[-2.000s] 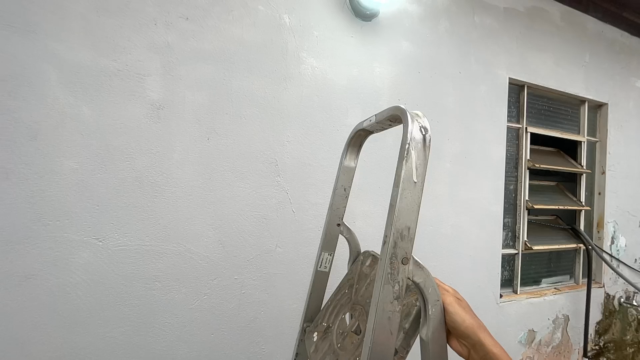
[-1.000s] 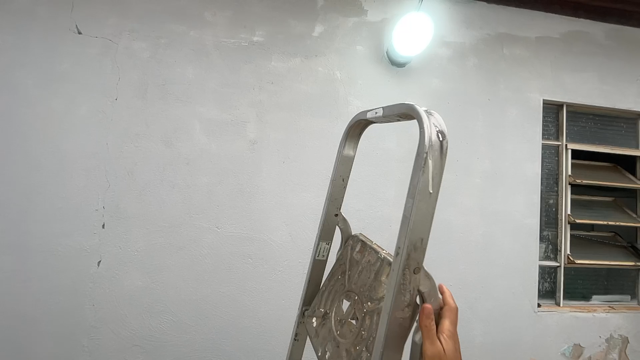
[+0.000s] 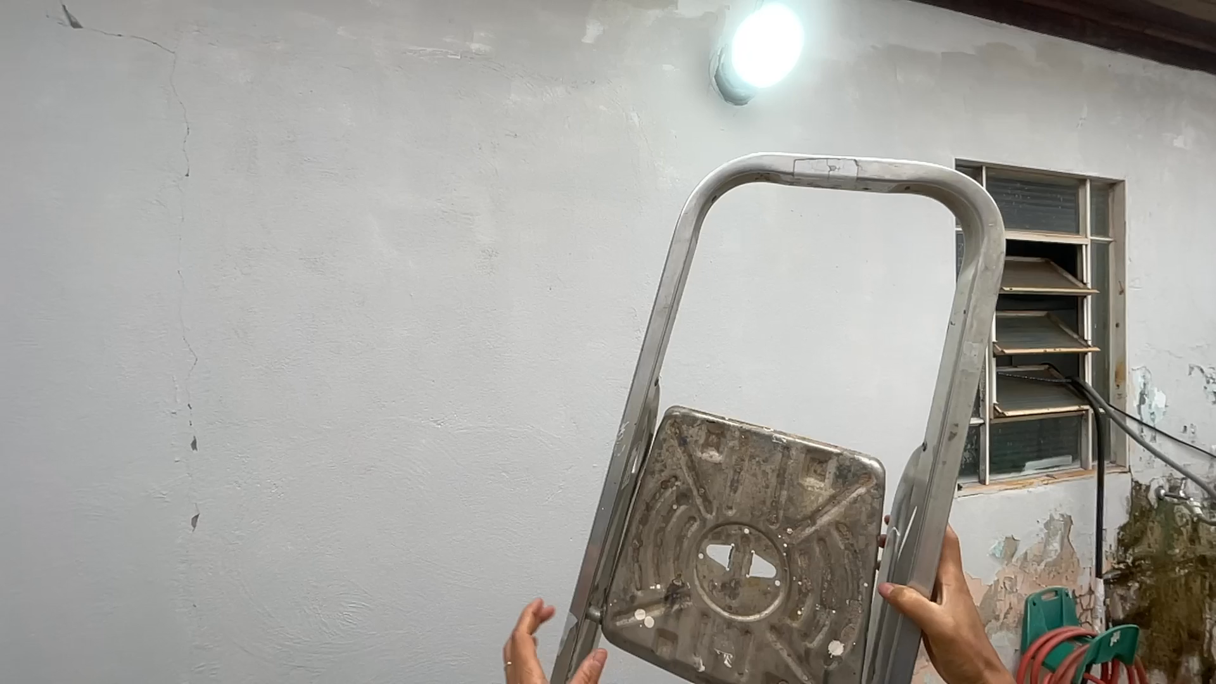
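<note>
A metal stepladder [image 3: 974, 313] with a looped top rail stands tilted in front of a grey-white wall. Its stamped metal platform [image 3: 741, 551], spotted with paint, is folded up between the side rails. My right hand [image 3: 950, 613] grips the right side rail, with the thumb in front and fingertips showing on its inner side. Beside the lower left rail is my left hand [image 3: 537, 655], fingers spread and curved, with no clear grip on the rail. The ladder's lower part lies outside the view.
A lit round lamp [image 3: 765, 47] is fixed to the cracked wall [image 3: 380, 332]. To the right are a louvred window [image 3: 1045, 332], a dark pipe [image 3: 1100, 494], peeling plaster and a green reel [image 3: 1050, 617] with a red hose [image 3: 1054, 655].
The ladder has turned so its platform faces me more squarely. My left hand has come into view beside the left rail. My right hand remains at the right rail.
</note>
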